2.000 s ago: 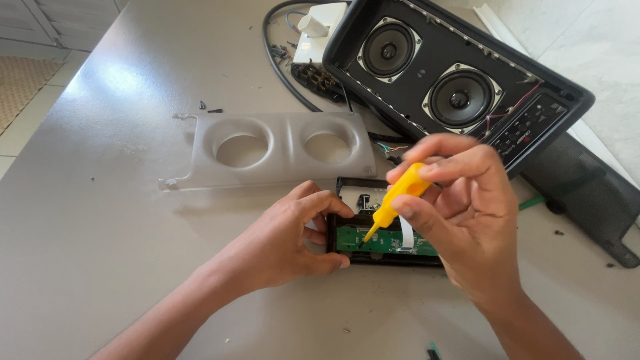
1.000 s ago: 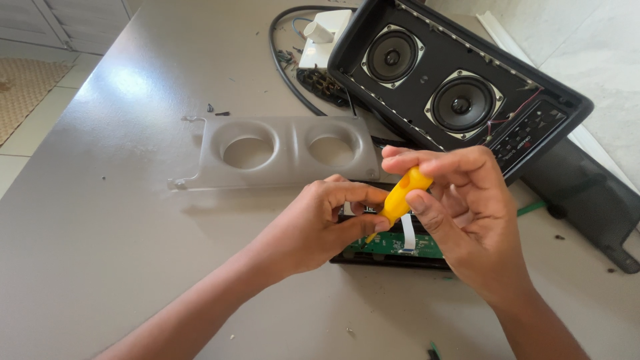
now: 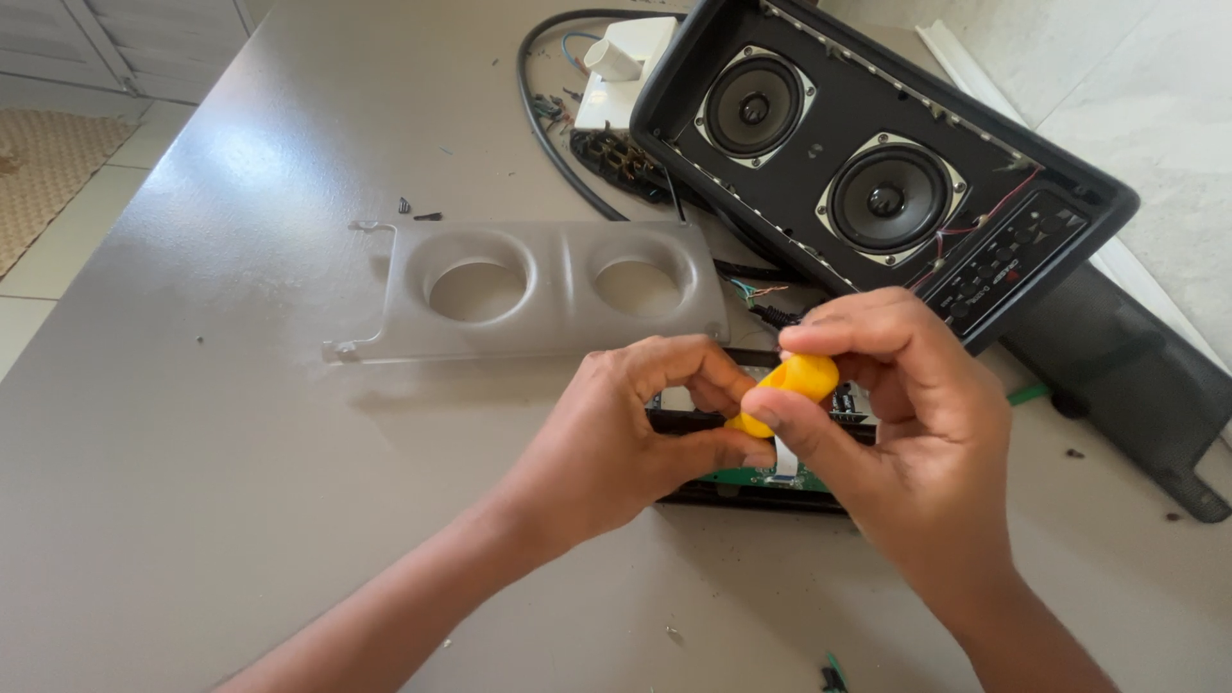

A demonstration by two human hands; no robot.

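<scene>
A yellow-handled screwdriver (image 3: pixel 804 377) is held by its handle between the thumb and fingers of my right hand (image 3: pixel 905 423). My left hand (image 3: pixel 645 433) has its thumb and fingertips around the lower end of the same yellow tool. The tip is hidden behind my left fingers. Beneath both hands lies a black plastic housing (image 3: pixel 751 499) with a green circuit board (image 3: pixel 733 475) in it. A white ribbon cable (image 3: pixel 786 460) runs onto the board between my hands.
A black speaker cabinet (image 3: pixel 813 149) with two drivers lies behind my right hand, a dark mesh grille (image 3: pixel 1126 366) beside it. A translucent plastic panel (image 3: pixel 563 289) lies behind my left hand. Farther back are a black cable (image 3: pixel 534 125), a white fitting (image 3: pixel 626 72) and loose screws (image 3: pixel 1075 453).
My left hand has moved from the housing's left edge to the screwdriver's lower end. The screwdriver's shaft, visible two seconds ago, is now hidden by my fingers.
</scene>
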